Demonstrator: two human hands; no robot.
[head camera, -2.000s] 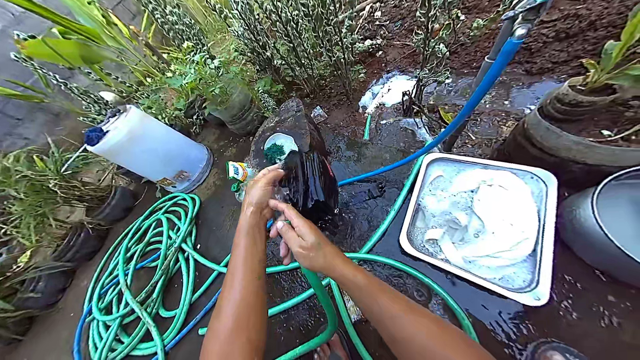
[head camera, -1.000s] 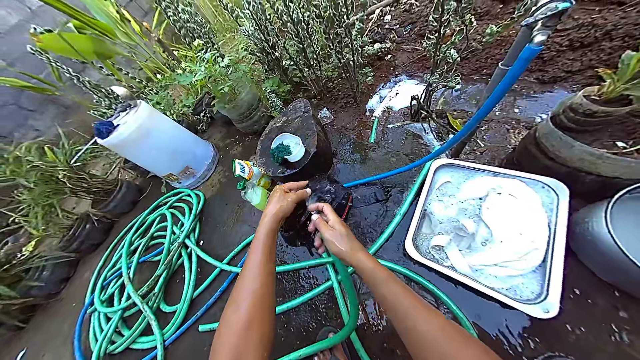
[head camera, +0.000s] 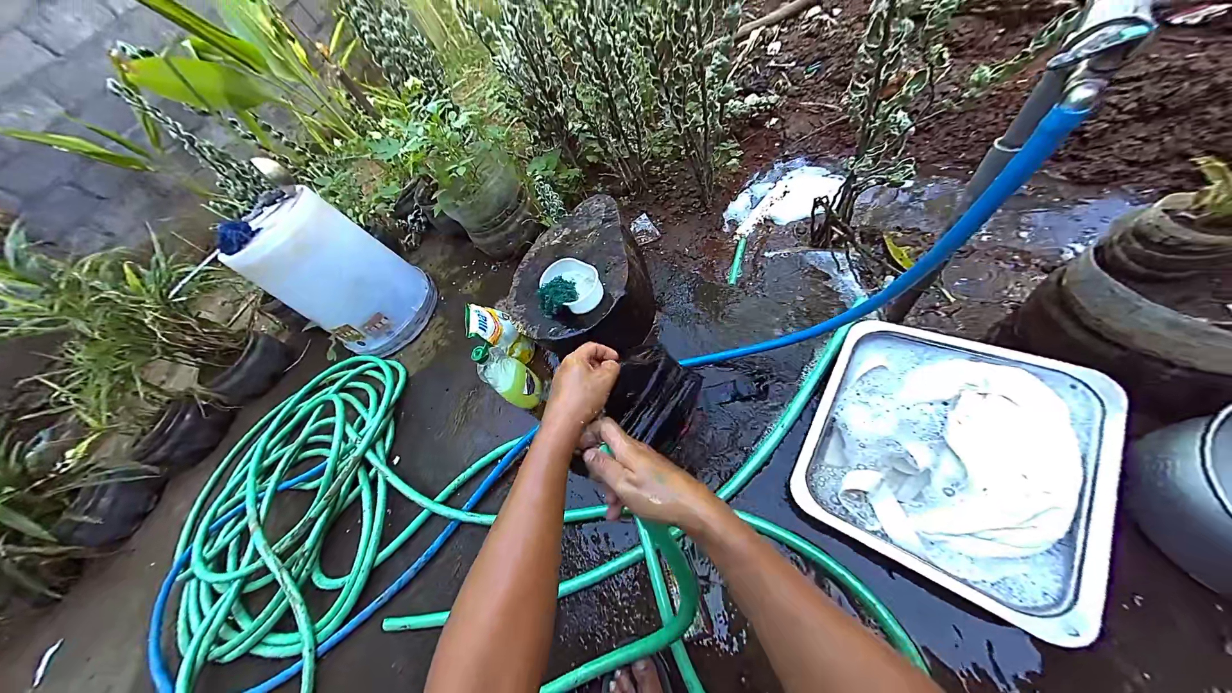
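My right hand (head camera: 640,474) is closed around the end of a green garden hose (head camera: 685,577) at the centre. Just above it, my left hand (head camera: 583,385) has curled fingers over a wet, shiny black item (head camera: 656,397); whether it grips part of that item cannot be told. Behind them, a white bowl (head camera: 583,286) with a green scouring pad (head camera: 556,295) rests on a tree stump (head camera: 539,313). Two bottles of yellow-green liquid, one upper (head camera: 500,332) and one lower (head camera: 510,378), stand left of the stump. A metal basin (head camera: 1107,500) holds white cloth (head camera: 1011,462) in sudsy water.
Coiled green hose (head camera: 289,520) lies on the wet ground at left, near a whitish plastic container (head camera: 327,265). A blue hose (head camera: 962,231) runs from a tap at upper right past the stump. Potted plants and a grey metal vessel (head camera: 1189,500) border the area.
The black item stood higher, beside the bowl, two seconds ago; it is lower now, and the bowl and both bottles show more fully. My right hand stays at the green hose.
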